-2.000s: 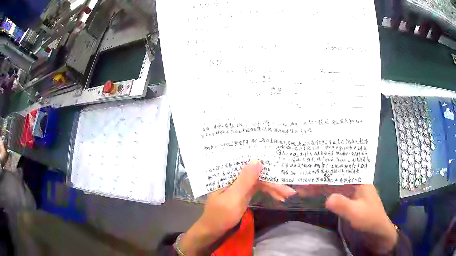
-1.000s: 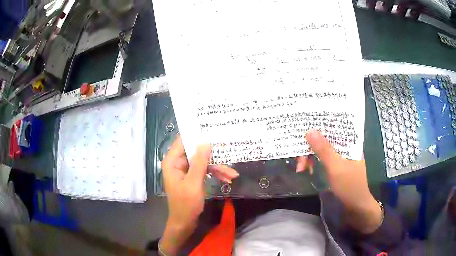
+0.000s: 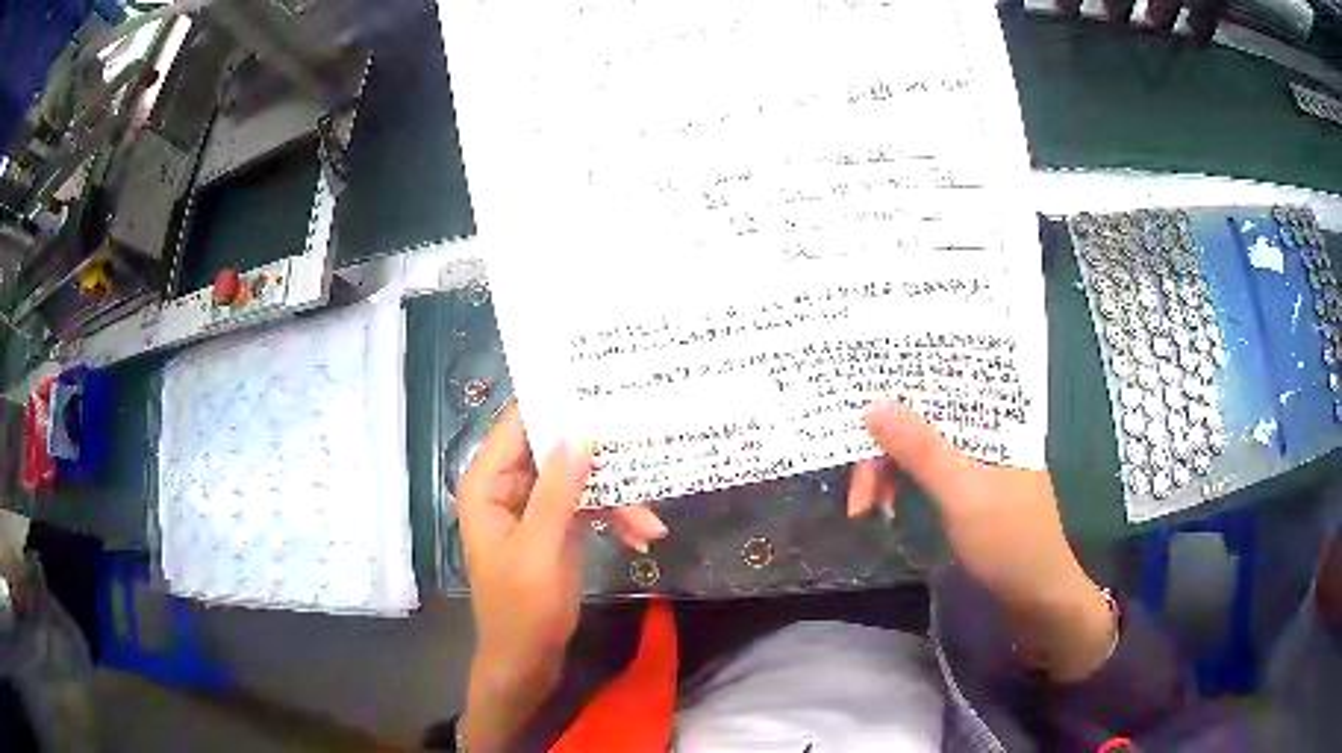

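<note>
A white printed document (image 3: 765, 221) with dense small text stands up in front of me and runs out of the top of the picture. My left hand (image 3: 523, 537) grips its lower left corner, thumb on the printed face. My right hand (image 3: 979, 515) grips its lower edge at the right, thumb on the face and fingers beneath. Behind and below the page lies a clear blister tray (image 3: 861, 547), dark over the bench. A few small round components (image 3: 757, 552) show in it. The page hides most of the tray.
A whitish stacked or covered tray (image 3: 280, 456) lies at left. A parts board (image 3: 1251, 338), blue-centred with rows of silvery discs, lies at right. A machine frame (image 3: 302, 280) with a red button stands behind left. Red and blue bins (image 3: 81, 419) are at far left.
The page, tilted closer and larger two seconds ago, sits a little further left. My left hand has moved left to its corner and my right hand now grips its edge. More tray shows.
</note>
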